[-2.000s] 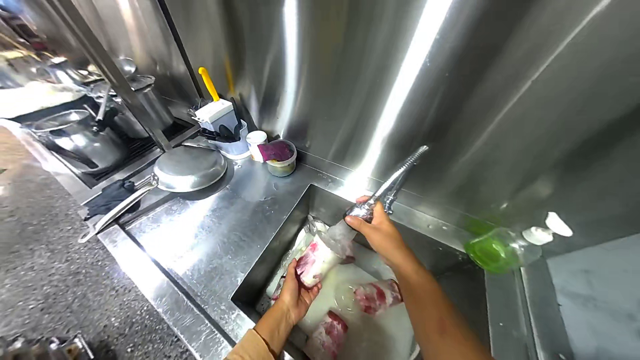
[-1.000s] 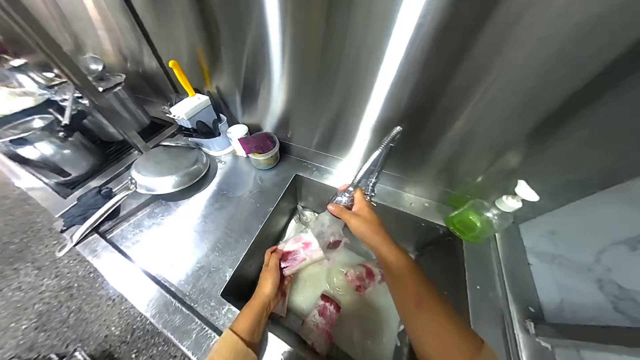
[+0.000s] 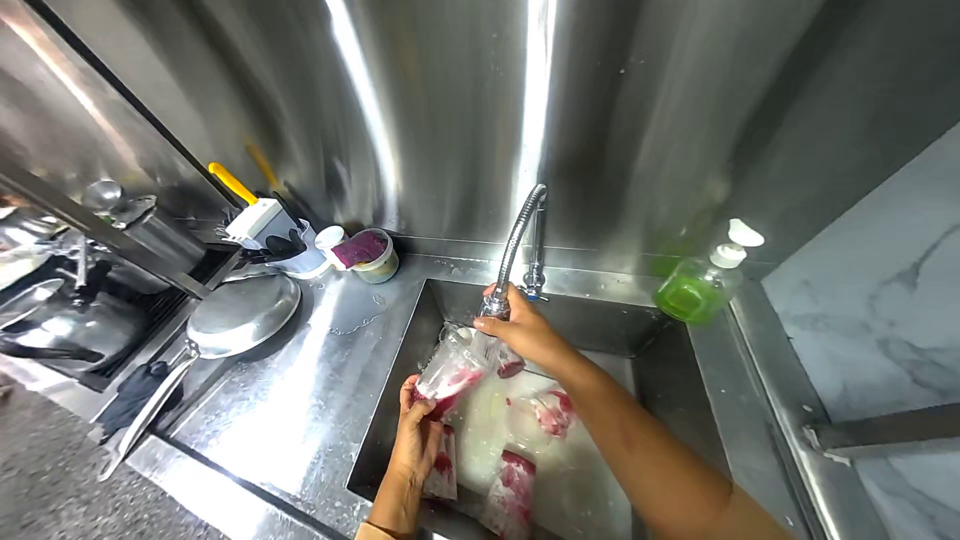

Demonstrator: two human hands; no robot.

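Note:
My left hand (image 3: 416,439) grips a clear container with dark red residue (image 3: 454,371), tilted over the sink. Above it, my right hand (image 3: 517,322) is closed around the spray head of a flexible metal faucet (image 3: 516,244), whose flow meets the container's upper end. Other red-stained clear containers lie in the stainless steel sink (image 3: 675,375): one at the bottom (image 3: 511,491), one near my left wrist (image 3: 444,465) and one in the cloudy water (image 3: 553,412). Another, partly hidden, is just below the spray head (image 3: 508,362).
A green soap pump bottle (image 3: 694,289) stands at the sink's right rear. Left of the sink, a tub with a purple cloth (image 3: 367,251) and a utensil holder (image 3: 289,244) stand by the wall. A steel frying pan (image 3: 244,315) lies nearer the stove, beside a black cloth (image 3: 139,401).
The view has shifted. The spray head in my right hand now points down at the container, and the hose arches above it. My left hand still holds a container.

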